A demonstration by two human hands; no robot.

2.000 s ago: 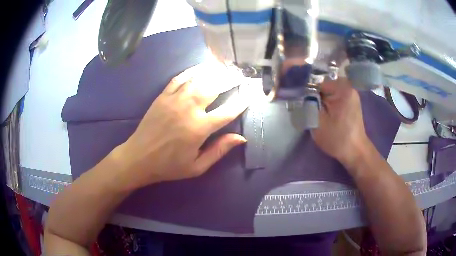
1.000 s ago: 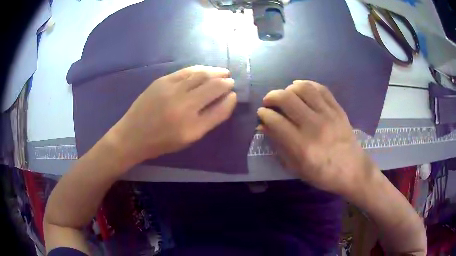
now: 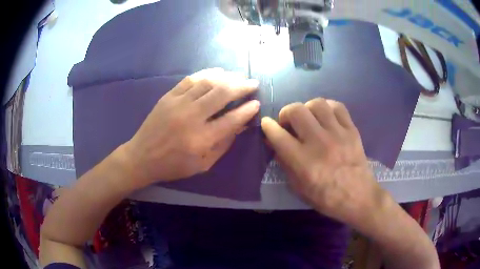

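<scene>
A purple garment panel (image 3: 121,115) lies across the machine table, under the presser foot and needle area (image 3: 263,26), which is washed out by lamp glare. A narrow welt strip (image 3: 267,97) lies on the panel just in front of the needle. My left hand (image 3: 192,123) lies on the panel left of the strip, its thumb and fingertips at the strip's left edge. My right hand (image 3: 321,149) is curled, with its thumb and index fingertips at the strip's near end. Whether the fingertips pinch the strip or only press on it is hard to tell.
The white sewing machine head (image 3: 421,26) spans the top right. Scissors with brown looped handles (image 3: 423,65) lie right of the panel. A small purple patch (image 3: 467,137) is at the right table edge. A grey printed ruler strip (image 3: 410,169) edges the table. Red crates (image 3: 31,210) show below.
Since the first frame, my right hand has come from beside the needle to the strip's near end, and my left hand has drawn back slightly. The view has shifted, showing less of the machine head.
</scene>
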